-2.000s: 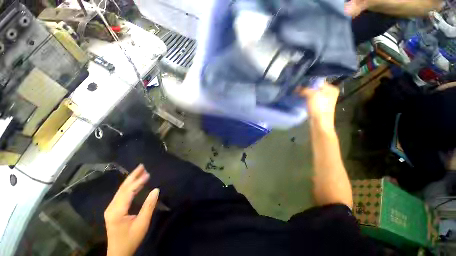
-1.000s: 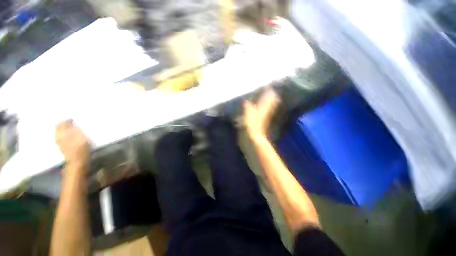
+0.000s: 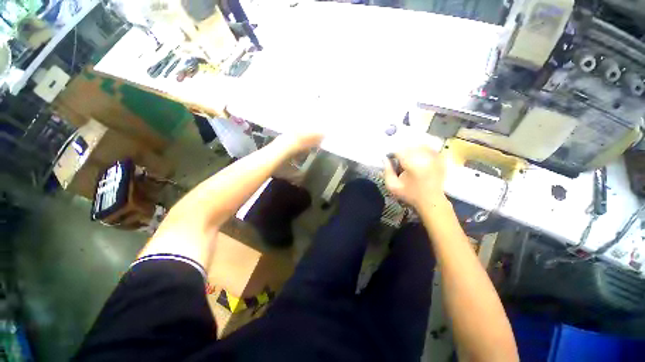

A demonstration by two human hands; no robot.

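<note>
The white tabletop in front of me is overexposed. My right hand is at its near edge, with a small dark item between thumb and fingers; what it is cannot be told. My left hand rests at the table edge to the left, its fingers washed out in the glare, so its grip cannot be read. The hands are apart.
A sewing machine stands at the right. Dark-handled scissors lie at the table's left. Below are a carton with yellow-black marks, a black bundle, a patterned dark bag and a blue bin at lower right.
The view has swung left to the table. The right hand has let go of the blue-grey cloth-filled tub, now out of view, and both hands are at the table edge.
</note>
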